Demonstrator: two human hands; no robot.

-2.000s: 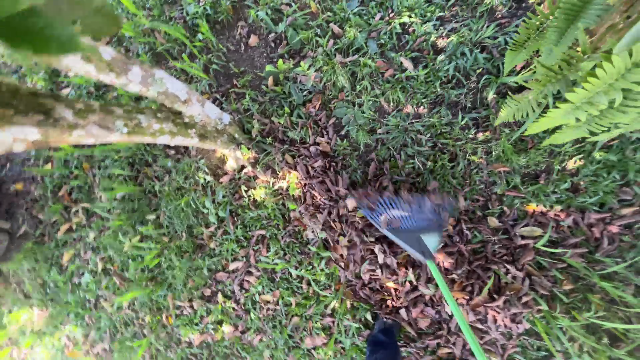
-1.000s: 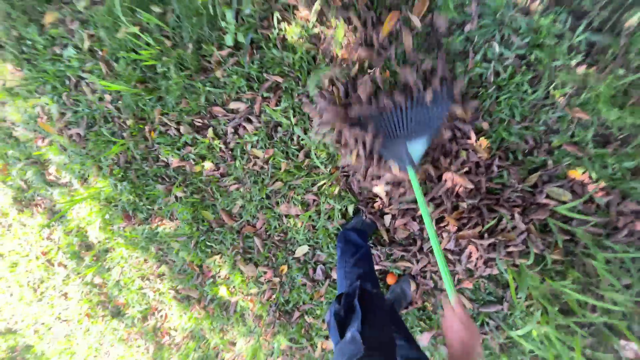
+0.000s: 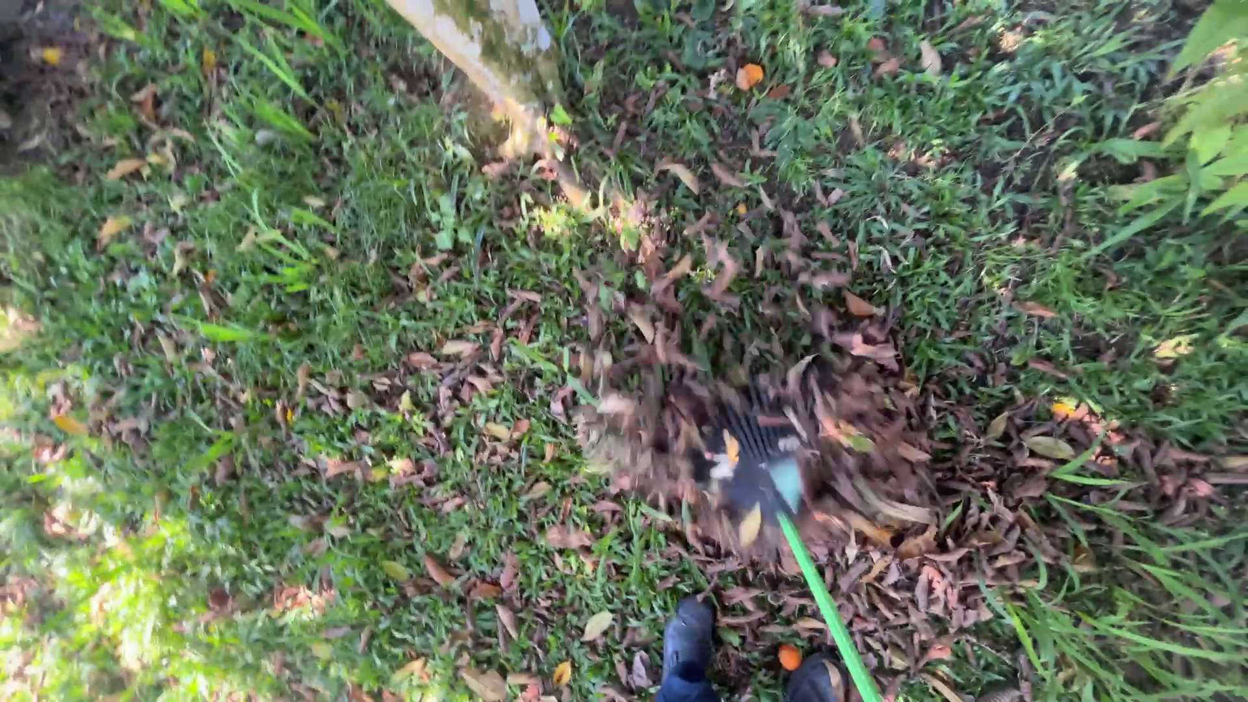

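A leaf rake's dark fan-shaped head [image 3: 756, 448] lies among dry brown leaves [image 3: 877, 458] right of the middle, partly covered by them. Some leaves around its tines are blurred by motion. From the head, a green handle [image 3: 829, 609] runs down and out through the bottom edge, passing over my right shoe. Neither of my hands shows in the current view, so their hold on the handle is hidden. My two dark shoes [image 3: 689, 634] stand at the bottom, on the near side of the leaves.
A tree trunk [image 3: 492, 49] with pale, mossy bark rises at the top. Fern-like fronds [image 3: 1214, 146] reach in at the upper right, and long grass blades [image 3: 1121, 595] grow at the lower right. A small orange fruit or ball [image 3: 790, 656] lies between the shoes.
The hand seen on the handle one second ago is out of view. The rake head has moved nearer to my feet, with leaves around it. The view has shifted, bringing the trunk back in.
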